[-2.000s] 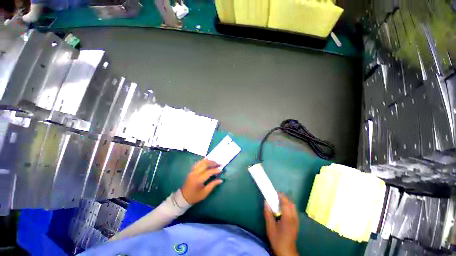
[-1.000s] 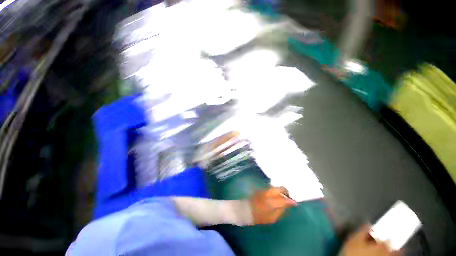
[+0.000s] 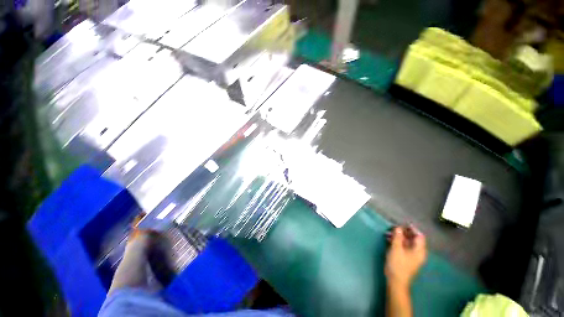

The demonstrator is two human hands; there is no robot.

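Note:
A pale oblong block [image 3: 462,200], glaring white, lies on the dark conveyor belt at the right. My right hand [image 3: 406,251] is below and left of it, at the edge where the green mat meets the belt. Its fingers are loosely curled and I see nothing in them. My left hand [image 3: 148,238] is down in the blue bin [image 3: 68,204] at the lower left, blurred, among grey-silver metal parts [image 3: 185,244]. Whether it grips a part cannot be told.
Tall rows of stacked metal shells [image 3: 185,130] fill the left, with more thin metal pieces [image 3: 328,189] beside the mat. A black tray of upright yellow sheets [image 3: 464,86] stands across the belt [image 3: 383,148]. Part of a pale-yellow stack [image 3: 495,306] shows at the lower right.
The view has swung left since the oldest frame. The white block has gone from my right hand onto the belt. My left hand has moved from the mat and metal stack into the blue bin.

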